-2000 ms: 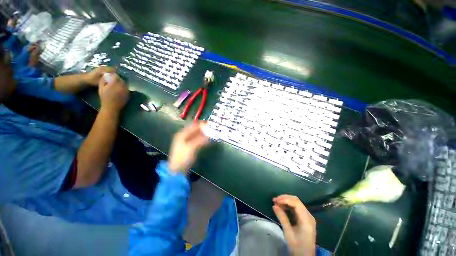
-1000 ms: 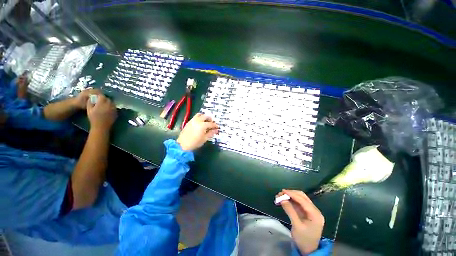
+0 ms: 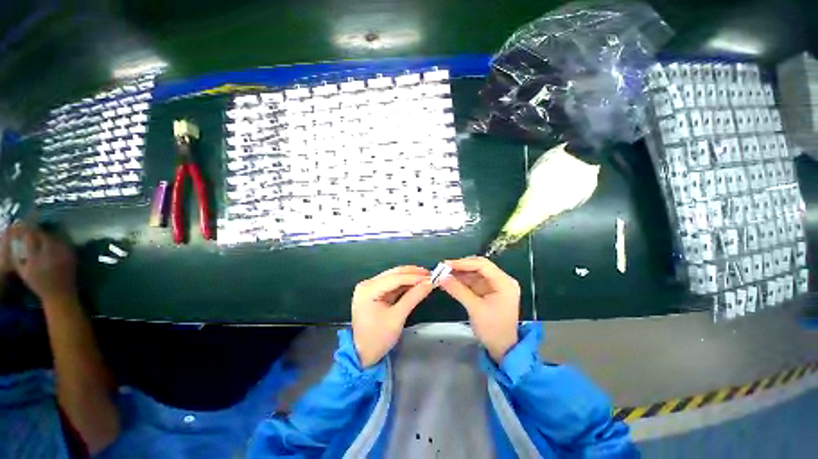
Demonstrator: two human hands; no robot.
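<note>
My left hand (image 3: pixel 384 309) and my right hand (image 3: pixel 487 300) meet over the bench's front edge. Their fingertips hold a small white housing (image 3: pixel 440 272) between them, partly hidden by the fingers. The main tray of white parts (image 3: pixel 345 161) lies just beyond my hands, in dense rows. The squeeze bag (image 3: pixel 556 186) lies right of the tray, its dark tip pointing down-left toward my right hand.
Red-handled pliers (image 3: pixel 190 188) and a purple stick (image 3: pixel 160 203) lie left of the tray. A smaller tray (image 3: pixel 97 143) and a co-worker's arm (image 3: pixel 72 332) are far left. A crumpled plastic bag (image 3: pixel 574 72), white strip (image 3: pixel 621 245) and blister tray (image 3: pixel 731 184) are right.
The view has swung right. My left hand has left the main tray and come to my right hand; both now hold the white housing that my right fingers held a second ago.
</note>
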